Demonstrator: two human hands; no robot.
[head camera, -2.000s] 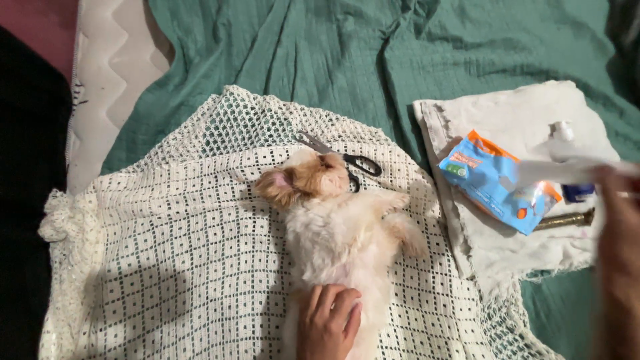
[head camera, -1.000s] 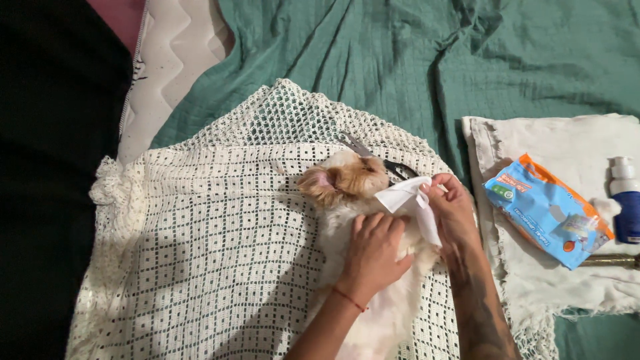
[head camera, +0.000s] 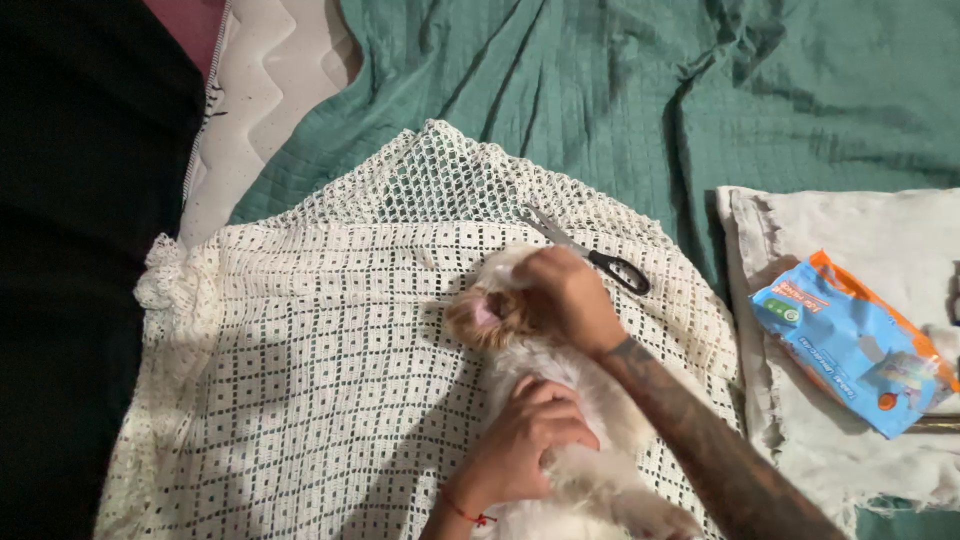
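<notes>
A small white and tan dog (head camera: 555, 367) lies on its back on a white crocheted blanket (head camera: 337, 337), one pink inner ear showing. My left hand (head camera: 536, 435), with a red string at the wrist, lies curled on the dog's chest and holds its body. My right hand (head camera: 562, 292) is at the dog's face and hides most of it; a bit of white wipe (head camera: 512, 271) seems to show at its fingers. Just above the head lies a pair of scissors (head camera: 589, 251) with black handles.
At the right, a blue and orange pack of wet wipes (head camera: 847, 345) rests on a folded white cloth (head camera: 810, 457). Green bedding (head camera: 600, 90) spreads behind the blanket. Part of a bare mattress (head camera: 262, 82) shows at the upper left, beside something black.
My right hand has come from the far right, by the wipes pack, to the dog's face. A second ago it held a white wipe beside the head. My left hand has stayed on the dog's body.
</notes>
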